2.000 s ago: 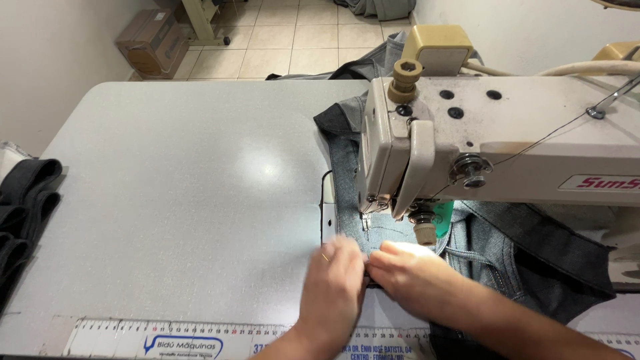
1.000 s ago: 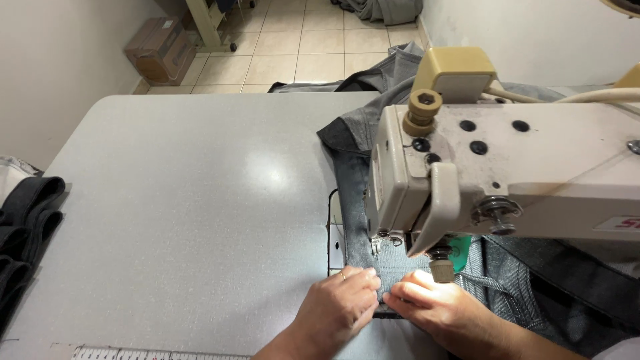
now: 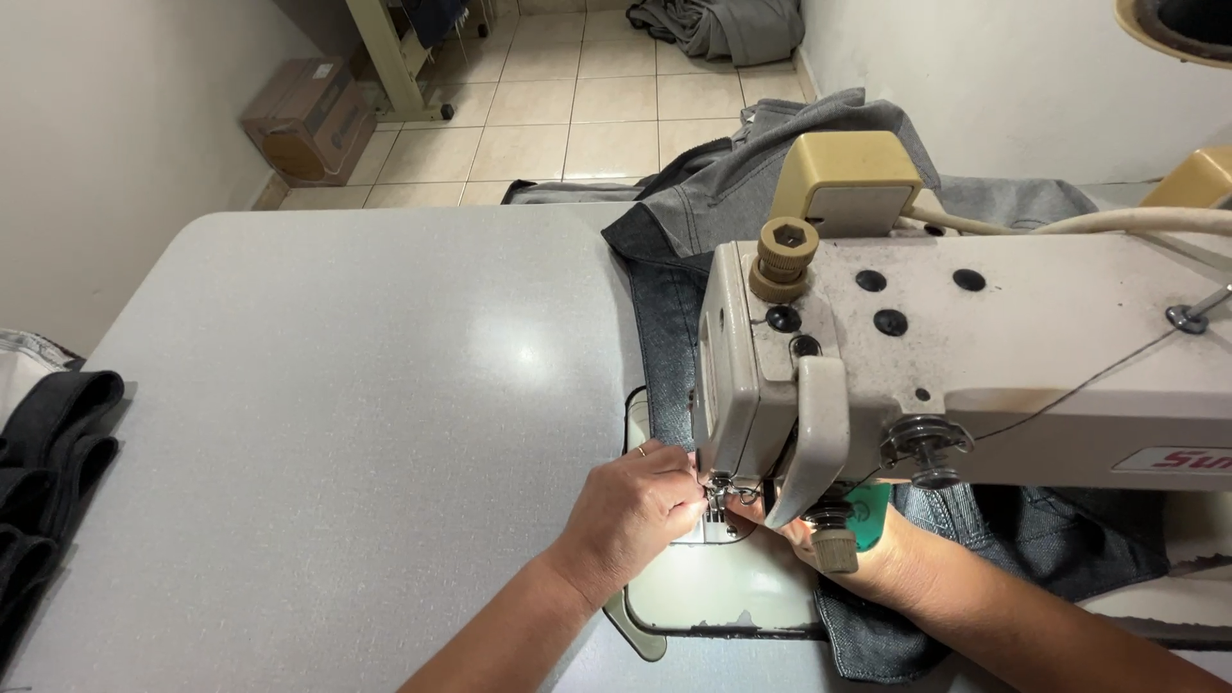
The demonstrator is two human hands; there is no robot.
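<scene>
An industrial sewing machine (image 3: 962,337) stands over dark grey denim. The denim waistband strip (image 3: 669,356) runs along the left of the machine head down to my left hand (image 3: 630,510). That hand, with a ring on one finger, has its fingers bent together at the left of the presser foot (image 3: 715,500); what lies between the fingertips is too small to tell. My right hand (image 3: 804,539) reaches from the right behind the thread tension knob, its fingers beside the presser foot and partly hidden by the machine. More denim (image 3: 1039,539) lies under the machine arm and by my right forearm.
Folded dark fabric strips (image 3: 58,452) lie at the left edge of the grey table (image 3: 385,433). Grey cloth (image 3: 818,144) spreads behind the machine head. On the tiled floor beyond are a cardboard box (image 3: 313,120) and a fabric pile (image 3: 722,29). A lever (image 3: 635,626) sits at the bed's front left.
Both hands have moved away from the table's front edge, up to the presser foot. The denim that lay beneath the foot has shifted off, and the pale machine bed in front now shows.
</scene>
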